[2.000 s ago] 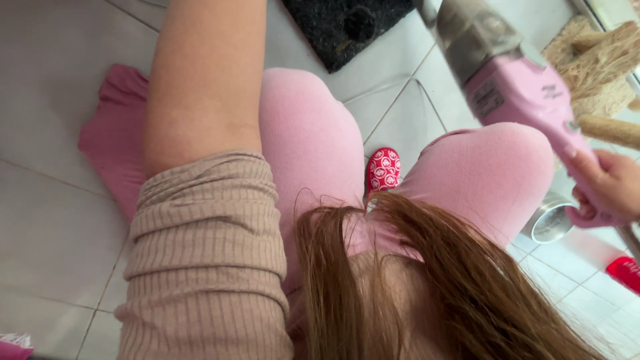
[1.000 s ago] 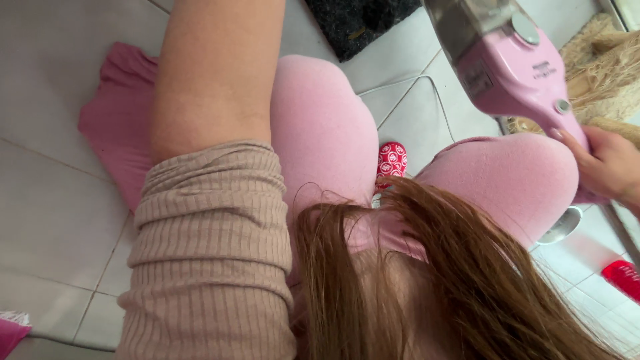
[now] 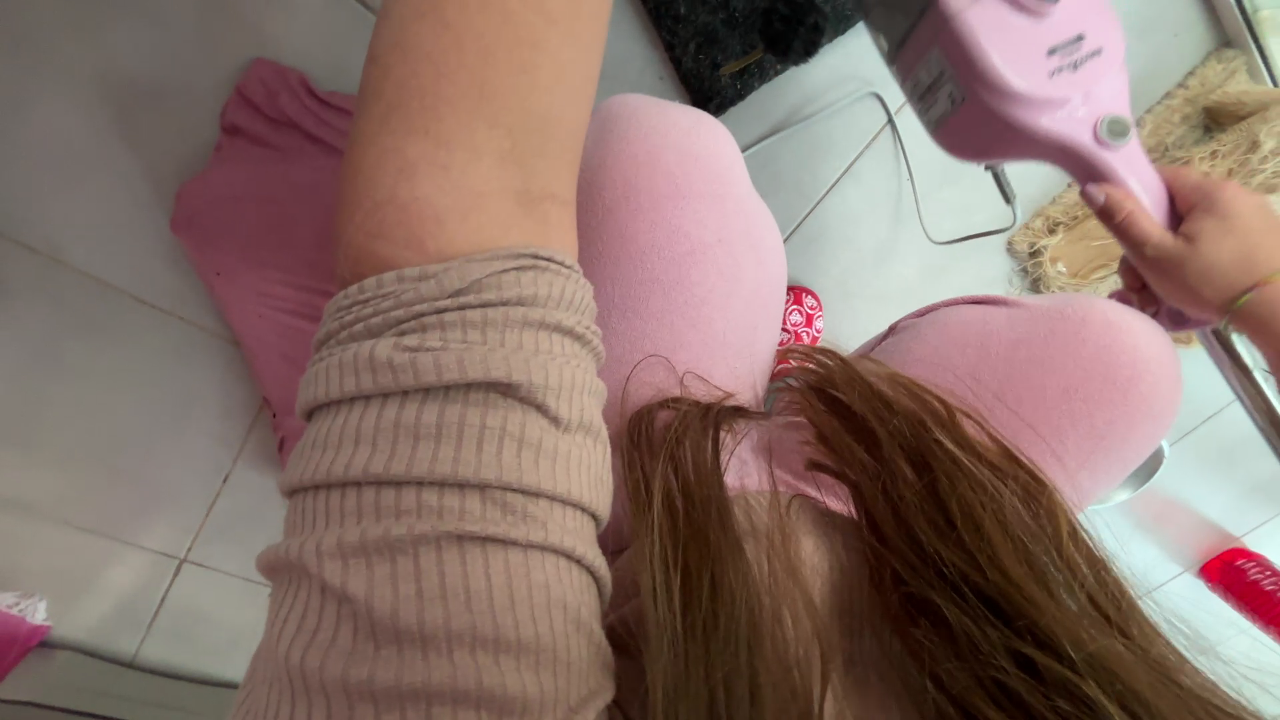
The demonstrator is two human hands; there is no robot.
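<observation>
My right hand (image 3: 1185, 240) comes in from the right edge, its fingers wrapped around the handle of a pink handheld vacuum cleaner (image 3: 1030, 85). The vacuum is held above the tiled floor beyond my right knee (image 3: 1040, 385), with its darker front part cut off by the top edge. A thin band circles the right wrist. My left arm (image 3: 465, 140), in a beige ribbed sleeve (image 3: 440, 450) pushed up to the elbow, reaches out of the top of the view, so the left hand is hidden. Long brown hair hangs over my lap.
A black speckled mat (image 3: 745, 45) lies at the top. A thin grey cord (image 3: 905, 150) with a connector runs over the tiles. At the right are a frayed beige object (image 3: 1200, 150), a metal tube (image 3: 1245, 385) and a red object (image 3: 1245, 590). Pink cloth (image 3: 270, 220) lies at the left.
My right hand and the pink vacuum have moved upward in the view, away from my right knee. More of the cord and its connector now shows below the vacuum.
</observation>
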